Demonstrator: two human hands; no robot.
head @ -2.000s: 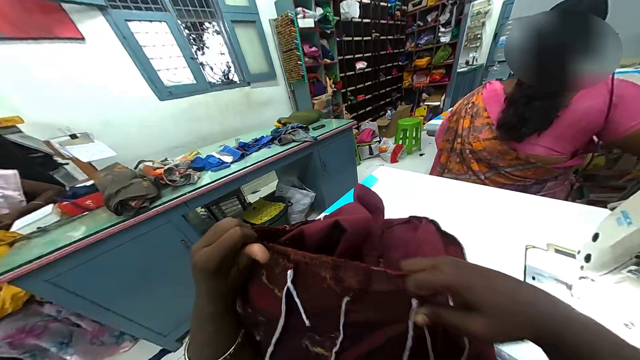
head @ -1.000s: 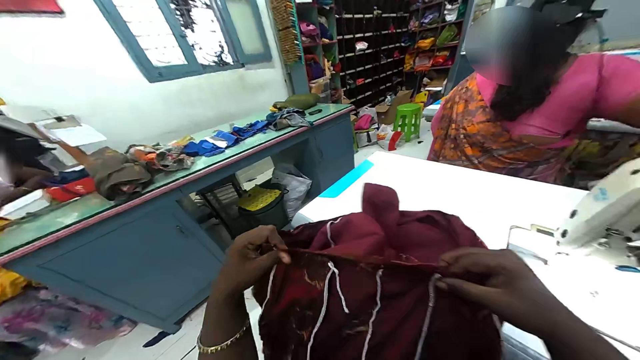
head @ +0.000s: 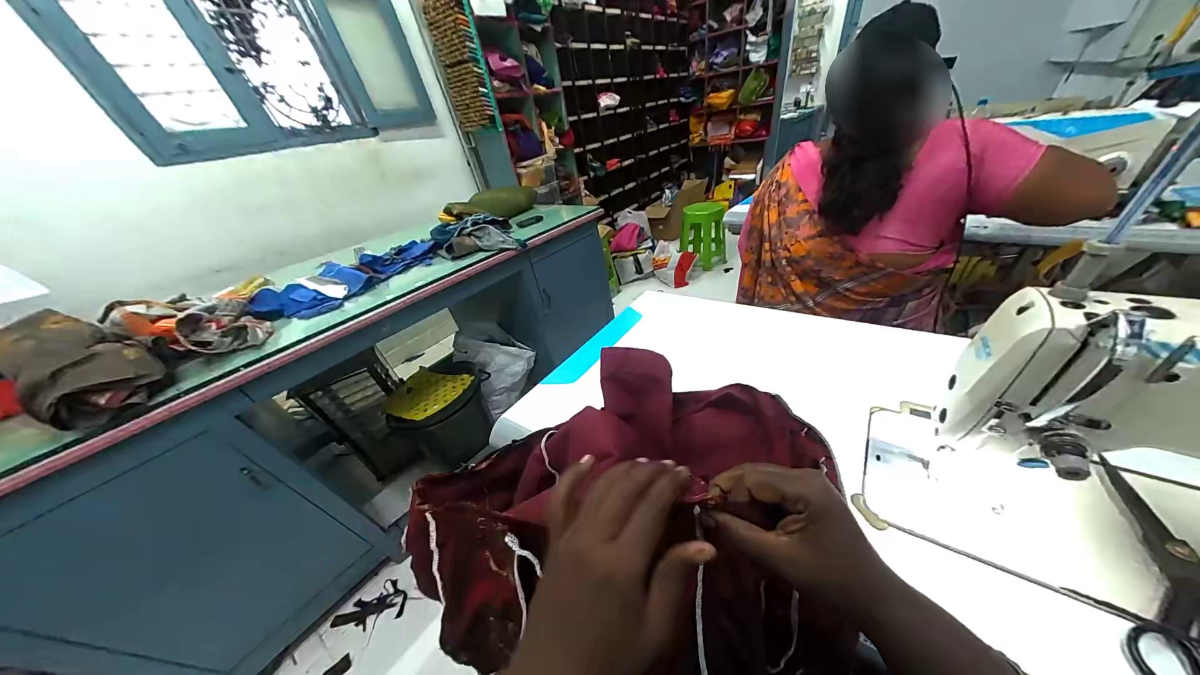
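A maroon cloth garment (head: 717, 422) with white cords (head: 700, 591) hanging from it lies bunched at the near edge of the white sewing table (head: 787, 337). My left hand (head: 623, 553) rests on the cloth, its fingers extended across the folded edge; whether it pinches any cloth is hidden. Beside it, my right hand (head: 783, 525) pinches that edge between thumb and fingers, close to the top of one cord. To the right of the garment stands a white industrial sewing machine (head: 1059, 375).
A person (head: 891, 187) sits beyond the table, facing away. Along the left wall runs a blue counter (head: 178, 544) with folded clothes (head: 84, 366) on it. A black bin (head: 441, 422) stands beneath the counter, and a green stool (head: 703, 234) farther back. Scissor handles (head: 1162, 647) show at lower right.
My left hand has moved right along the garment's edge and now lies near my right hand; earlier the two were apart, holding the edge between them. The seated person has turned farther away.
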